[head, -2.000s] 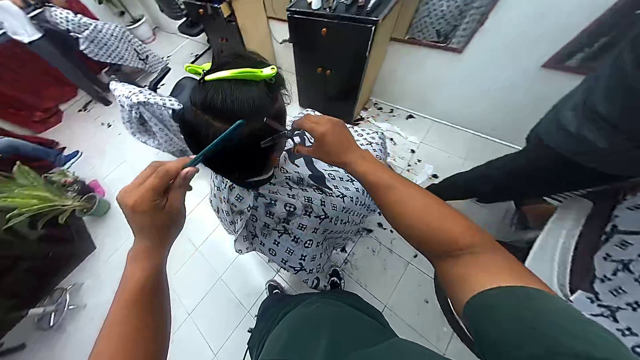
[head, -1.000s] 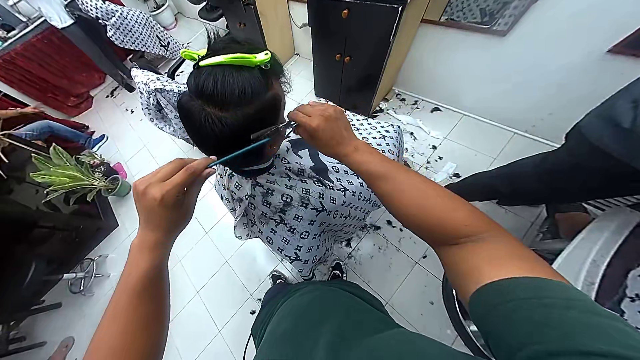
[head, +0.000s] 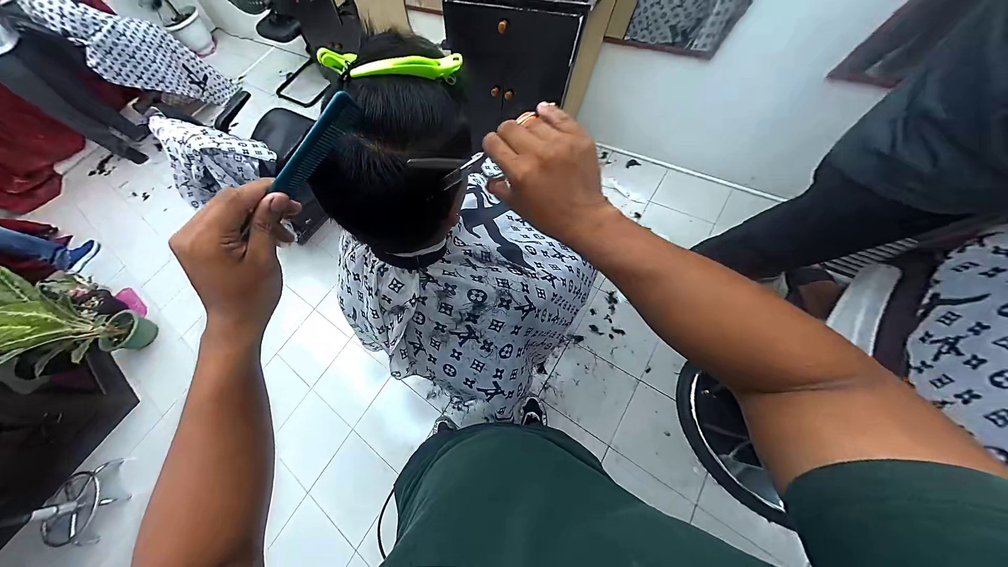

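A teal hair comb (head: 315, 146) is held by one end in my left hand (head: 235, 250), teeth toward the dark hair (head: 378, 157) of a seated person. My right hand (head: 549, 167) holds hair scissors (head: 445, 167) at the right side of that head, the blades parted and pointing left over the hair. Bright green hair clips (head: 402, 67) pin the hair on top. A white patterned barber cape (head: 480, 307) covers the person from the neck down, with loose hair clippings on it.
Another person in dark clothes (head: 890, 142) stands at the right, beside a chair and a caped figure (head: 965, 339). A black cabinet (head: 516, 55) stands behind the seated person. A potted plant (head: 130, 331) is at the left. Cut hair lies on the tiled floor (head: 622, 402).
My left hand with the comb has moved up and left, off the lower hair near the neck. My right hand has moved up, and the scissors are now higher beside the head.
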